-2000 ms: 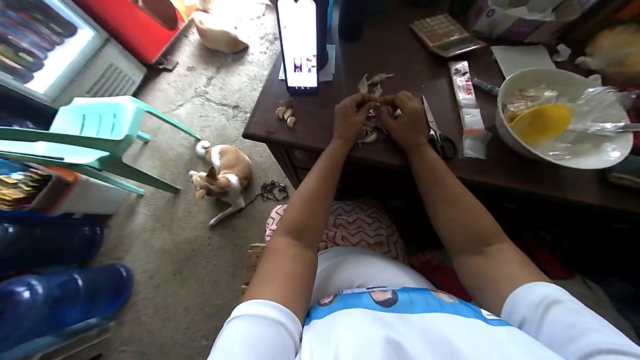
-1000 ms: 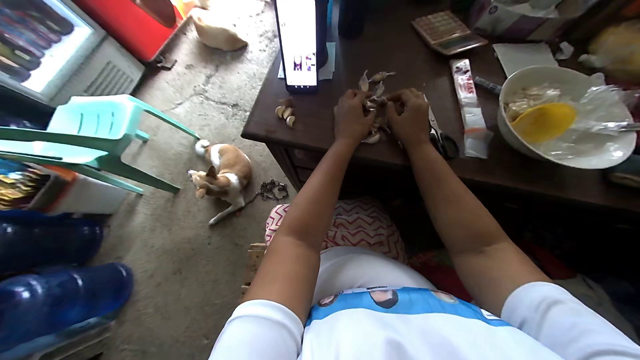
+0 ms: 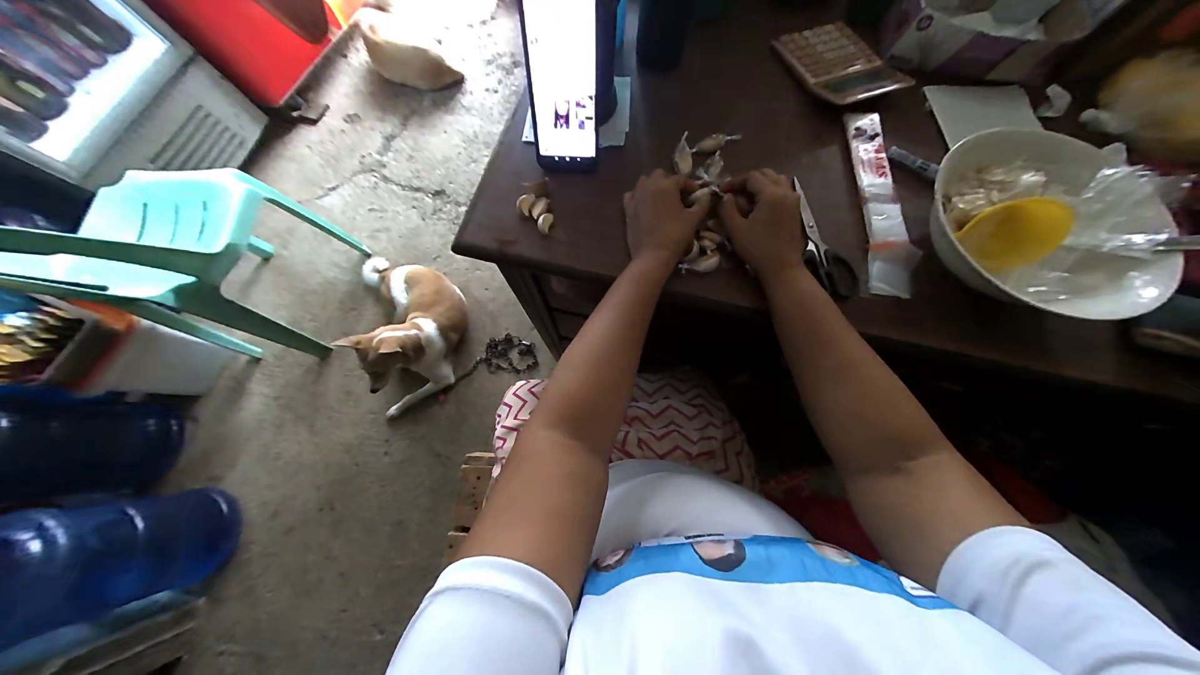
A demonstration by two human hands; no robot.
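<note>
My left hand (image 3: 664, 214) and my right hand (image 3: 764, 217) meet over the dark wooden table. Between their fingertips is a garlic piece (image 3: 703, 194), which both seem to grip; the fingers partly hide it. Unpeeled garlic bulbs (image 3: 714, 143) with dry stems lie just beyond the fingers, and loose garlic cloves (image 3: 703, 253) lie between my wrists. Several separate garlic cloves (image 3: 536, 208) sit near the table's left corner. Close to my right wrist are scissors (image 3: 822, 246) with black handles, partly covered by that hand.
A smartphone (image 3: 565, 94) stands upright at the back left. To the right are a plastic packet strip (image 3: 879, 202), a marker (image 3: 912, 163), a calculator (image 3: 837, 63) and a white bowl (image 3: 1059, 305) holding a yellow scoop. A dog (image 3: 422, 314) lies on the floor beside the table (image 3: 600, 220).
My hands have shifted slightly over the garlic, and the right hand is a little farther from the scissors than two seconds ago. The dog has stayed in place.
</note>
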